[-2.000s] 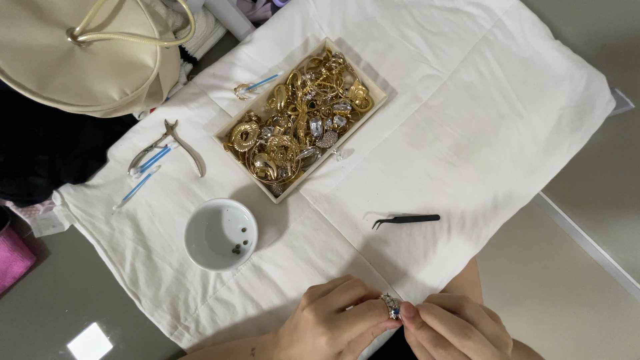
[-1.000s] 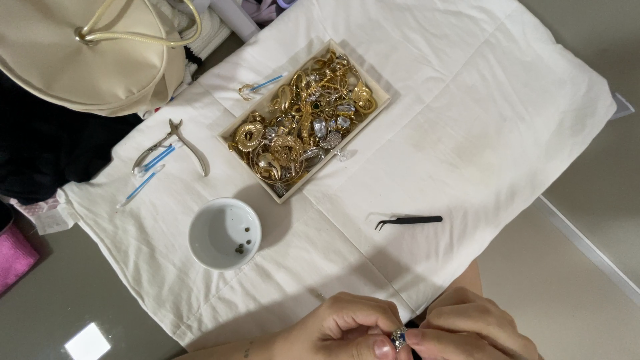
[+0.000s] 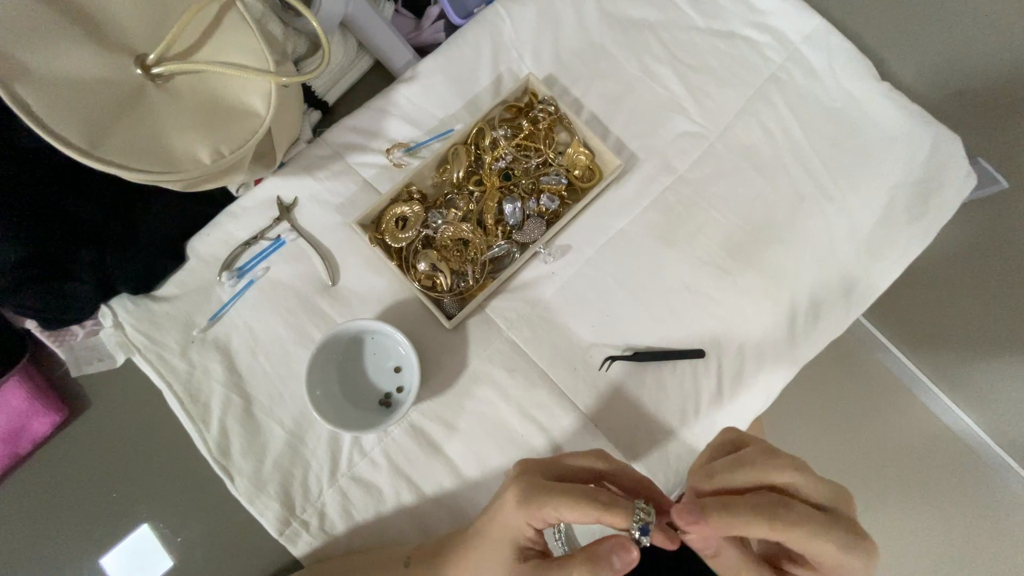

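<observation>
Near the bottom edge, my left hand (image 3: 572,512) pinches a silver-coloured piece of jewellery (image 3: 642,522) with clear and blue stones; part of its band shows behind the fingers. My right hand (image 3: 768,508) meets it from the right, thumb and fingertips closed together beside the stones; whether they grip the piece or something small is hidden. Black curved-tip tweezers (image 3: 660,356) lie on the white cloth (image 3: 768,264) above my hands. To the left stands a white bowl (image 3: 340,380) with several small dark bits in it.
A cream tray (image 3: 512,282) heaped with gold and silver jewellery lies farther up. Beside it are a blue-stemmed swab (image 3: 430,141) and a small gold piece (image 3: 396,154). Metal nippers (image 3: 308,236) and blue-stemmed swabs (image 3: 232,300) lie left. A beige bag (image 3: 152,88) stands upper left.
My fingers have shifted around the jewellery: its stones now face up beside my left fingertips, with more of the band showing. The tweezers, tray and bowl have stayed in place on the cloth.
</observation>
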